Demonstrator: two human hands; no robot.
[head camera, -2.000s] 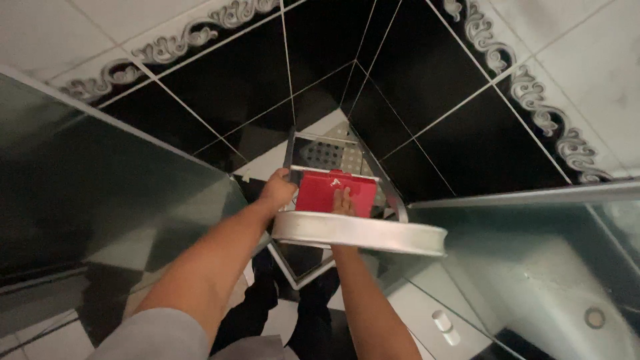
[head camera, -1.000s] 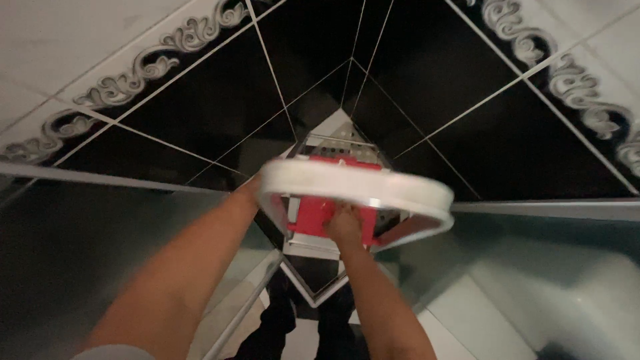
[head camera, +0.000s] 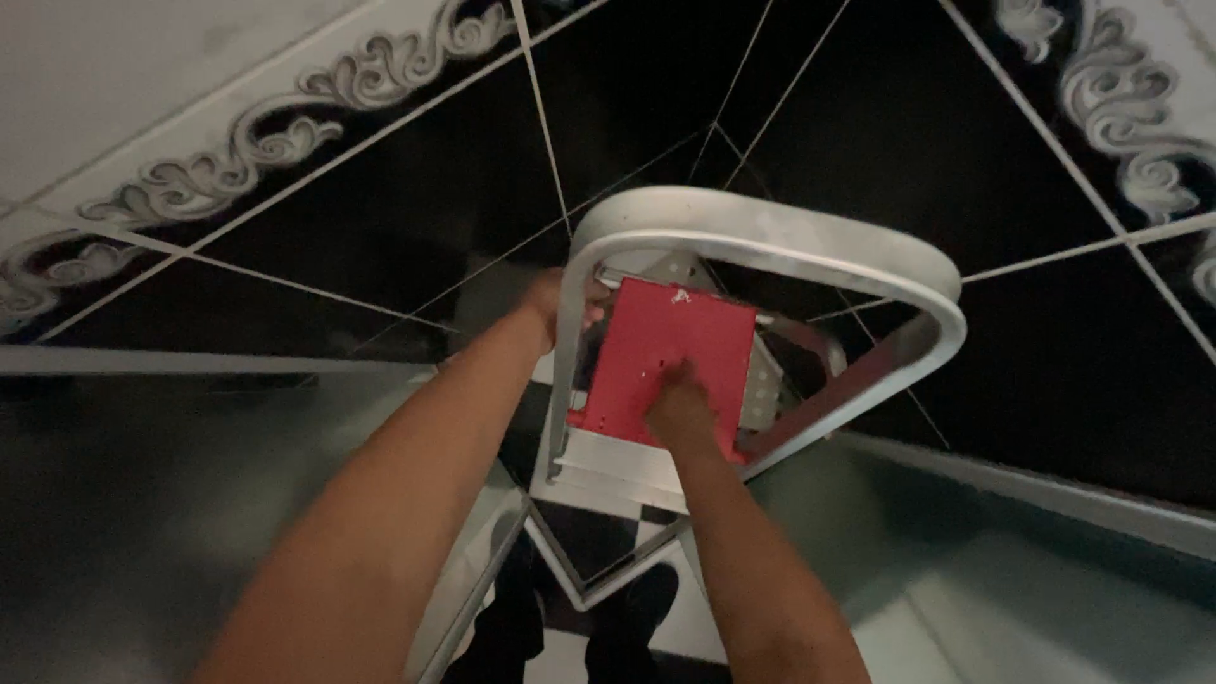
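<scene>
A metal step stool or small stepladder with a curved pale handrail (head camera: 760, 223) and a red top platform (head camera: 684, 332) stands in the tiled corner, tilted in view. Below the red panel shows a pale step (head camera: 627, 467). My left hand (head camera: 560, 302) is at the frame's left side, near the rail and the panel's upper left corner; the rail partly hides its fingers, so its grip is unclear. On the lower middle of the red panel rests my right hand (head camera: 682, 404), blurred, its fingers hard to make out.
Black wall tiles (head camera: 855, 142) with a scroll-patterned border (head camera: 370, 71) meet behind the stool. Glass panels flank it left and right. A metal-edged floor frame (head camera: 581, 600) comes to a point near the person's feet. A perforated plate (head camera: 763, 380) shows behind the red panel.
The curved rail has swung up from below the red panel to above and around it. The red panel shows more fully. Both hands have stayed at the stool.
</scene>
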